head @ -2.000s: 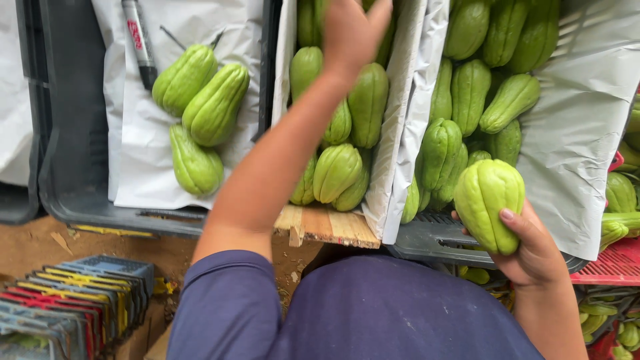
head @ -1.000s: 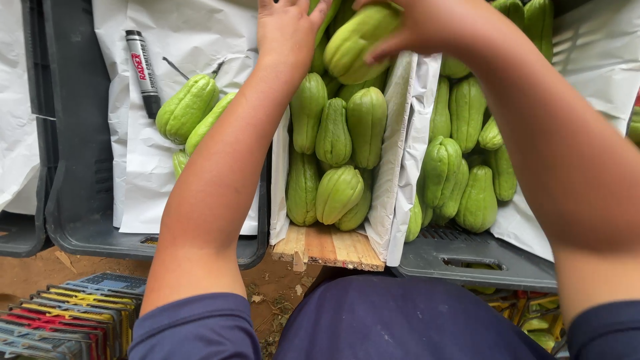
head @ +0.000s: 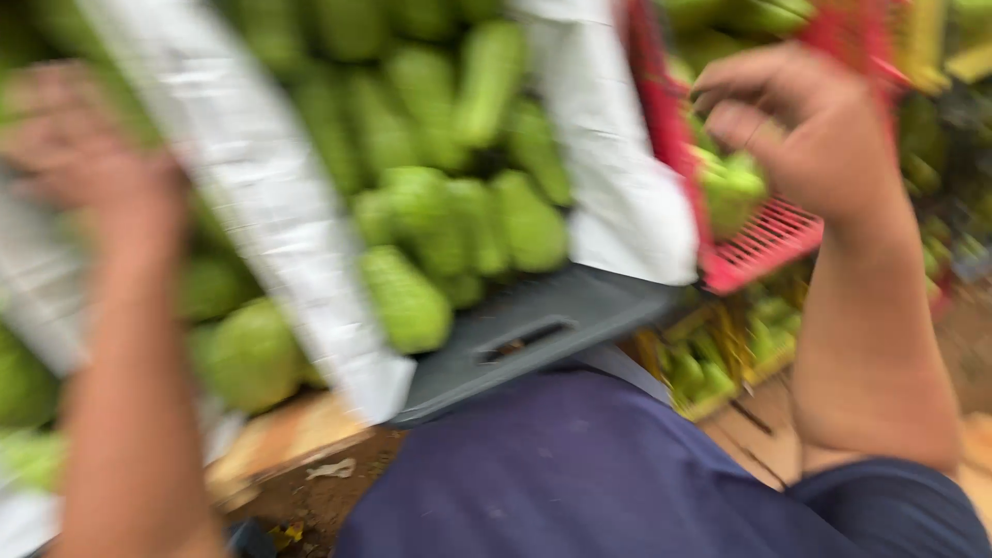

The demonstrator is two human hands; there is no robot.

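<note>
Motion blurs the view. At the left, my left hand (head: 77, 139) is over the wooden box of chayotes (head: 256, 356); whether it touches or holds one cannot be told. My right hand (head: 783, 132) is above the red plastic crate (head: 763, 240) at the upper right, fingers curled, close to green chayotes (head: 725, 186) in it. Whether it grips one is unclear. Between my hands, a dark plastic crate (head: 589, 306) lined with white paper (head: 620, 178) holds many chayotes (head: 407, 298).
A wooden slat (head: 291, 438) forms the near end of the box. Yellow crates (head: 767, 356) with more green produce stand below the red one. Brown soil (head: 341, 496) and a scrap of white litter (head: 333, 468) lie beneath.
The view has swung right and tilted. My right hand, which held a chayote over the wooden box, is now at the red crate. My left hand is still by the box.
</note>
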